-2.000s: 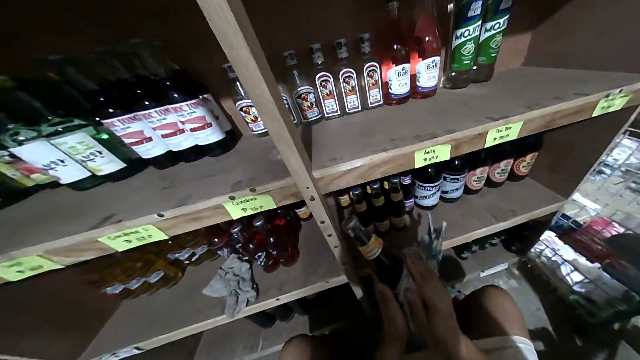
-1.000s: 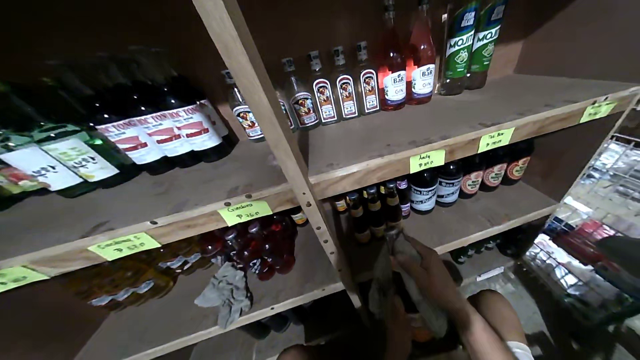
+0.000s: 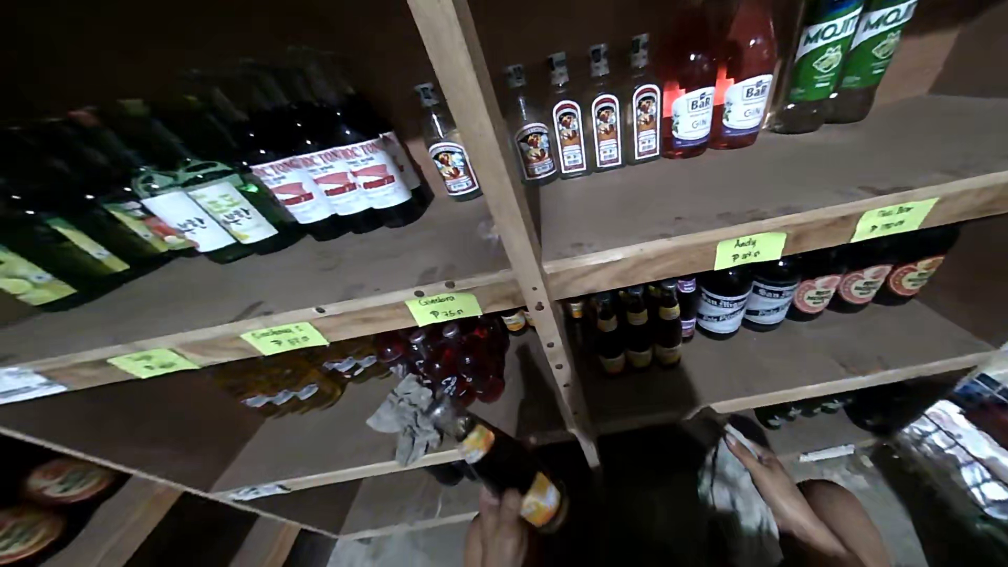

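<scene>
A dark glass bottle (image 3: 504,465) with orange-and-white labels is gripped near its base by my left hand (image 3: 502,526), its neck tilted up and leftward. Behind the bottle's neck, a crumpled grey cloth (image 3: 405,417) drapes over the front edge of the lower left shelf, beside bottles with red contents (image 3: 465,354). Further right, my right hand (image 3: 760,480) holds a pale grey rag (image 3: 728,488) that hangs down below the fingers. Small dark bottles (image 3: 636,327) with yellowish labels stand on the lower right shelf, above and between my hands.
A wooden upright (image 3: 504,181) divides the shelves. Green and dark bottles (image 3: 331,181) fill the upper left; clear, pink and green-labelled bottles (image 3: 693,94) stand upper right. Larger dark bottles (image 3: 724,303) line the lower right shelf. A wire rack (image 3: 961,449) is at far right.
My hands, close together with the cloth at the bottle a second ago, are now apart. The bottle has moved left with my left hand, and my right hand has moved right with the rag.
</scene>
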